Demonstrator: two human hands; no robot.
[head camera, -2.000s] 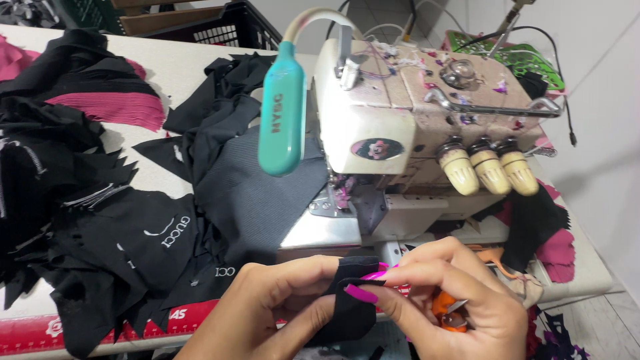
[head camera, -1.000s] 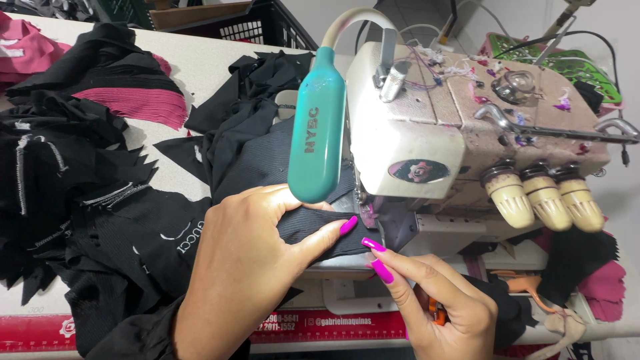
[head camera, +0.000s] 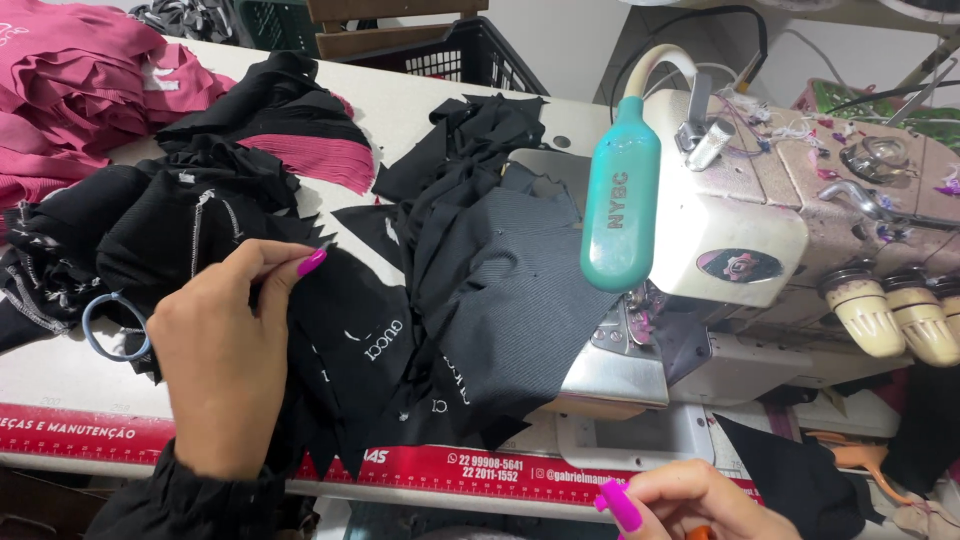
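My left hand (head camera: 225, 337) is over the heap of black fabric pieces (head camera: 330, 300), thumb and forefinger pinched together. A small dark bit shows at the fingertips; whether it is held cloth cannot be told. Low at the front edge, my right hand (head camera: 690, 502) is partly out of frame, fingers bent, a bit of an orange-handled tool in its palm. A dark ribbed fabric piece (head camera: 517, 277) lies from the heap to the metal plate of the overlock sewing machine (head camera: 720, 240). A teal lamp (head camera: 621, 202) hangs in front of the machine head.
Pink fabric (head camera: 75, 90) is piled at the far left, near a black and pink stack (head camera: 322, 157). A black plastic crate (head camera: 480, 45) stands behind the table. A red printed ruler strip (head camera: 420, 465) runs along the front edge. Orange-handled scissors (head camera: 855, 454) lie at right.
My left hand has left the machine's plate and moved left over the black heap. My right hand has drawn back from the needle area toward the front edge. The view has shifted left.
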